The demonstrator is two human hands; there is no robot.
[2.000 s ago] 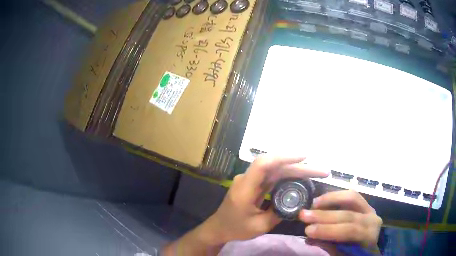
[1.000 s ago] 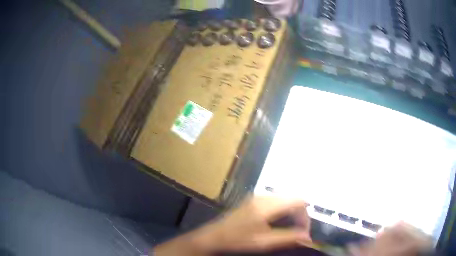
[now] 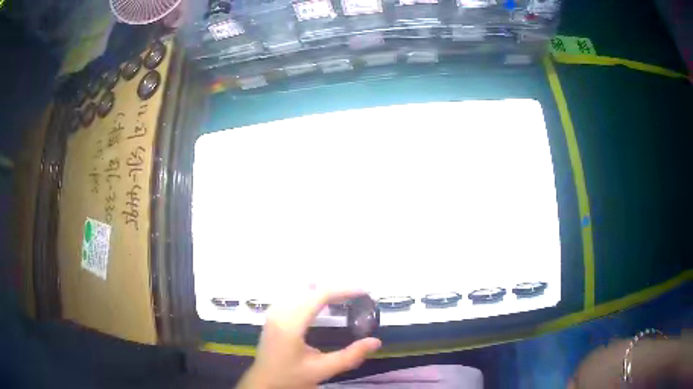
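My left hand (image 3: 300, 334) is at the bottom centre, holding a dark round unit (image 3: 363, 317) between thumb and fingertips at the light panel's near edge. The unit shows its shiny dark side. A row of short black parts (image 3: 442, 299) lies along the near edge of the bright white light panel (image 3: 372, 197), on both sides of my left hand. My right hand (image 3: 596, 368) is at the lower right, blurred and cut off by the bottom edge, with a bracelet at the wrist; its fingers cannot be made out.
At left, a cardboard sheet (image 3: 114, 296) with handwriting and a label (image 3: 96, 248) bears rows of round units (image 3: 149, 83). Ribbed clear trays (image 3: 173, 228) lie beside it. Clear parts boxes (image 3: 365, 30) and a pink fan (image 3: 144, 6) stand behind. Yellow tape (image 3: 579, 190) edges the green mat.
The view has swung right. My left hand now holds the unit alone; both hands were on one earlier. My right hand has moved away to the lower right.
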